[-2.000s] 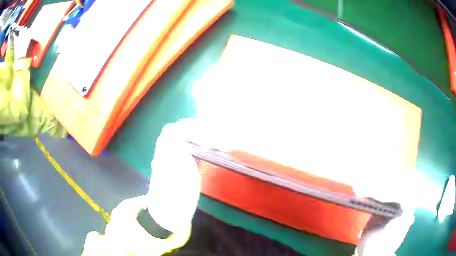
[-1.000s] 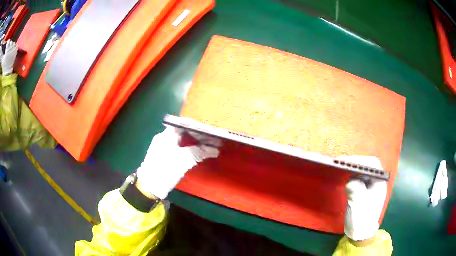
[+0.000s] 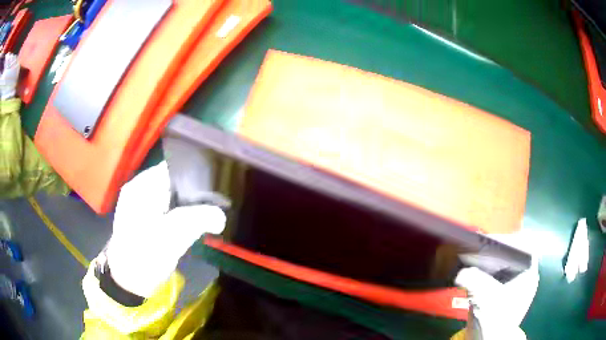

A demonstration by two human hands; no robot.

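Note:
A tablet [image 3: 339, 219] is held tilted above an orange foam pad [image 3: 392, 139]. Its dark glossy screen faces me and mirrors light and yellow patches. Its long side frame runs slantwise across the picture and looks blurred. My left hand [image 3: 156, 229], in a white glove, holds the left end with the thumb over the screen side. My right hand [image 3: 502, 295], also in a white glove, holds the lower right corner. The fingers behind the tablet are hidden. A small white label shows on the pad's near right corner.
Another tablet [image 3: 113, 63], back cover up, lies on stacked foam pads [image 3: 86, 163] at the left. Another person's gloved hand [image 3: 10, 76] and yellow sleeve show at the far left. A crumpled white cloth [image 3: 577, 251] lies on the green bench at the right.
The tablet has gone from nearly edge-on to tilted, so its screen shows. My left hand has moved left with its end. The glare of the oldest frame is much weaker.

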